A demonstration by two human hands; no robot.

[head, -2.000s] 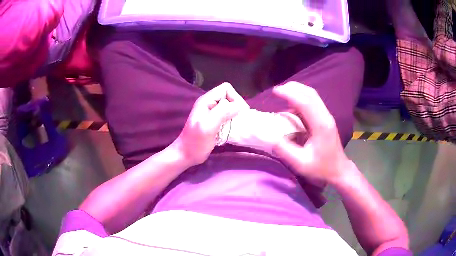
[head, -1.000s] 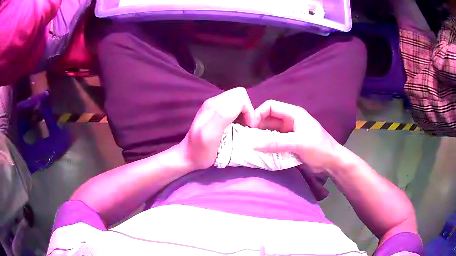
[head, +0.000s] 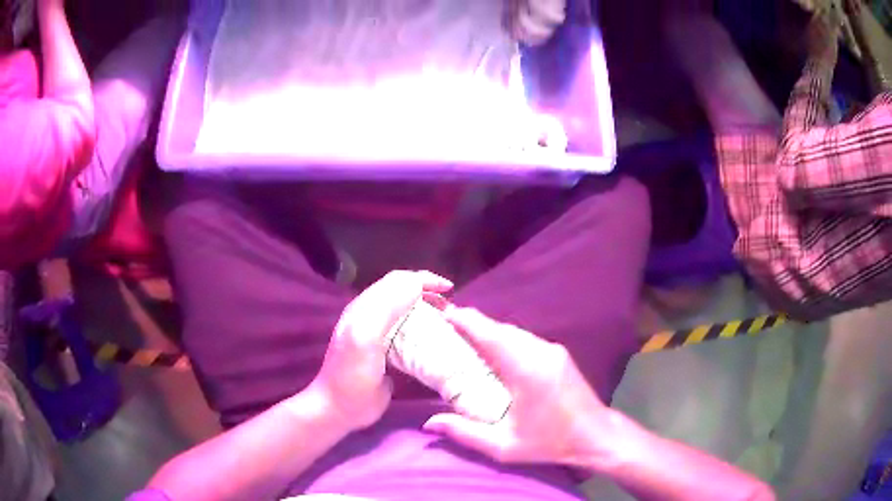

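Note:
A whitish, wrinkled roll (head: 445, 357) is held over my lap, tilted down to the right. My left hand (head: 367, 342) is closed round its upper left end. My right hand (head: 523, 387) holds its lower right side, thumb below and fingers above. The roll's left end is partly hidden by my left hand. Strong glare washes out the detail.
A purple-looking plastic bin (head: 391, 168) stands beyond my knees, lined with a white sheet (head: 362, 108). A small pale ring-shaped piece (head: 548, 137) is in its near right corner. People sit left and right; a plaid sleeve (head: 831, 161) shows. Blue stools (head: 724, 225) flank me.
The view has tipped up, showing more of the bin. The roll has turned from nearly level to slanting down right. Both hands still hold it, the right hand now lower along it.

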